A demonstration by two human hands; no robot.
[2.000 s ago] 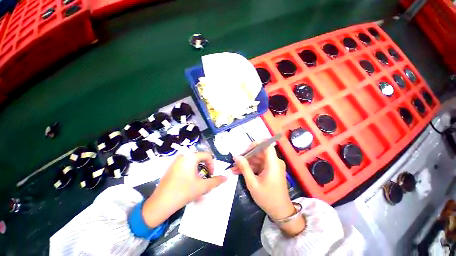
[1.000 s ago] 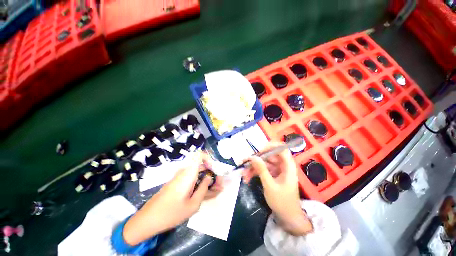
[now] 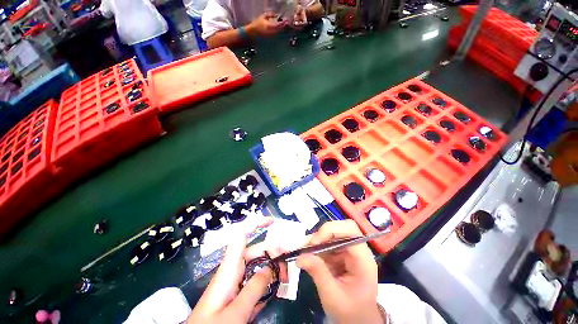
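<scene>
My left hand (image 3: 237, 285) holds a round dark watch case assembly (image 3: 265, 273) between thumb and fingers, low in the middle. My right hand (image 3: 342, 272) holds metal tweezers (image 3: 336, 245) like a pen, their tips at the unit's upper edge. A white paper sheet (image 3: 288, 288) lies partly hidden under the hands. Unfinished units (image 3: 214, 219) with small pale tabs lie in rows to the left. The blue parts bin (image 3: 289, 185) behind the hands holds a white and yellowish pile (image 3: 285, 157).
A red compartment tray (image 3: 415, 166) with dark and shiny discs lies at right. Stacked red trays (image 3: 104, 142) stand at left. A person's hands (image 3: 272, 24) work across the green belt (image 3: 209, 142). Two brown round parts (image 3: 475, 226) lie on the pale machine table (image 3: 437, 259).
The view has tilted up, showing people and more trays across the belt. The unit and both hands appear lower in the picture; the tweezer tips are now at the unit.
</scene>
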